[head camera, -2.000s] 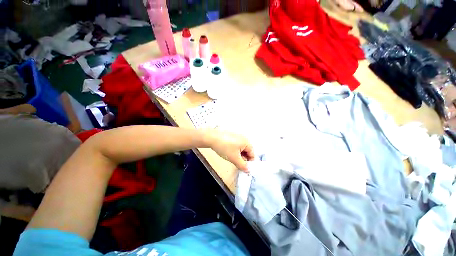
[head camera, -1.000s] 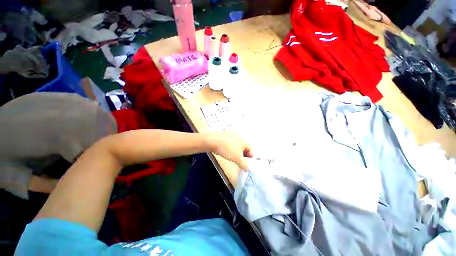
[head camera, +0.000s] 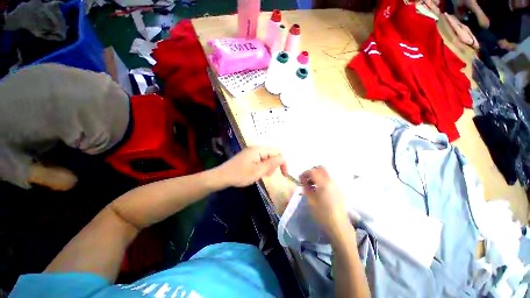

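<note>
The light grey-blue garment [head camera: 447,192] lies heaped over the table's near edge, with white parts that glare out. My left hand [head camera: 253,166] is above the table edge, left of the cloth, its fingertips pinched together. My right hand [head camera: 319,186] is just right of it, over the garment's near white part, fingers curled and slightly blurred. A short thin strand, apparently thread [head camera: 293,178], runs between the fingertips of both hands. A tiny dark spot shows at the right fingertips; what it is cannot be told. No needle can be made out.
A card with small dots [head camera: 268,120], thread cones [head camera: 295,84] and a pink pack [head camera: 239,56] stand beyond my left hand. Red garments [head camera: 415,64] and clear plastic bags [head camera: 504,128] lie on the far side. A person in grey [head camera: 64,107] and a red stool [head camera: 148,137] are at left.
My right hand has come into view beside my left. My left hand has moved off the cloth, slightly left and up. The view has shifted, showing the red stool.
</note>
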